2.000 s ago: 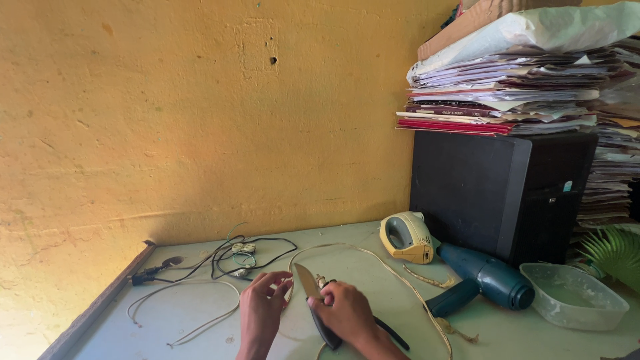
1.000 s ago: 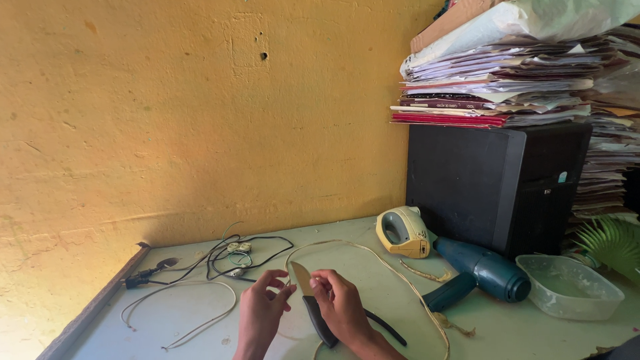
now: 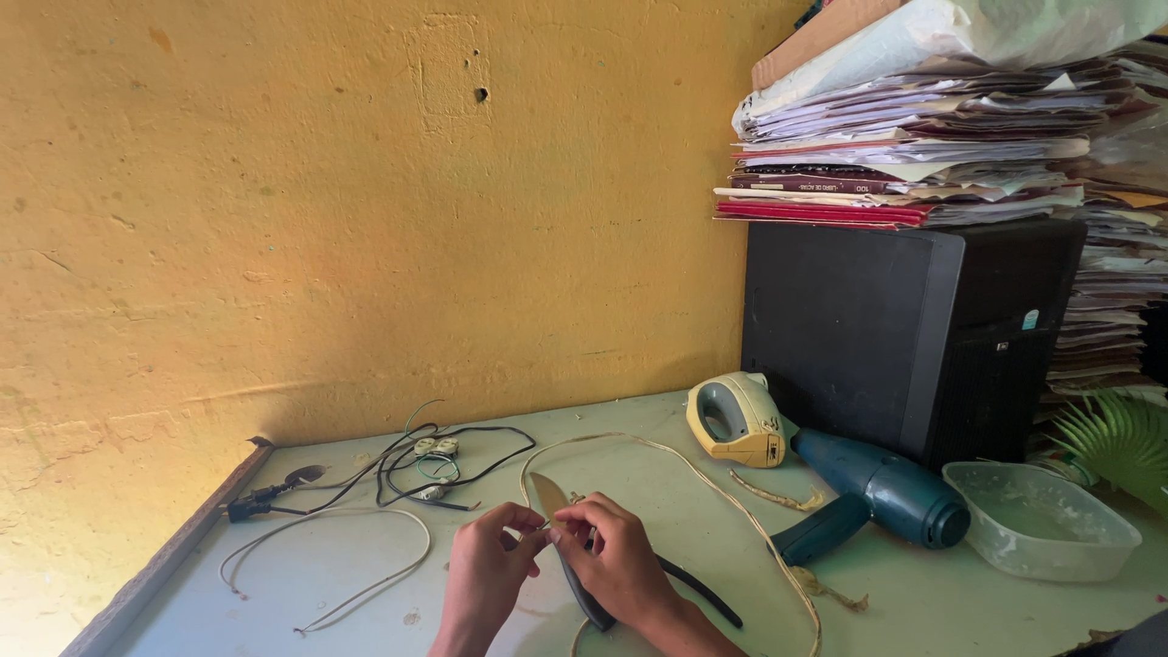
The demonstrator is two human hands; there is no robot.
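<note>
The fingertips of my left hand (image 3: 488, 570) and my right hand (image 3: 613, 561) meet around a thin, light wire end (image 3: 547, 525). Just behind them shows the blade of a kitchen knife (image 3: 549, 495); its black handle runs beside and partly under my right hand. Whether that hand touches the knife, I cannot tell. A beige electric cable (image 3: 680, 453) loops behind and to the right of my hands. Right of my right wrist, a curved black tool handle (image 3: 701, 591) partly shows. A loose pale cable (image 3: 388, 577) lies to the left of my left hand.
Black cables (image 3: 488, 429) with a plug (image 3: 245, 507) lie at the back left. To the right are a yellow clothes iron (image 3: 744, 424), a blue-green hair dryer (image 3: 899, 497) and a clear plastic tub (image 3: 1058, 557). Papers (image 3: 912, 146) are stacked on a black computer case (image 3: 839, 338).
My right fingertips have come against my left ones; one second ago a small gap lay between them. The knife stays in nearly the same place.
</note>
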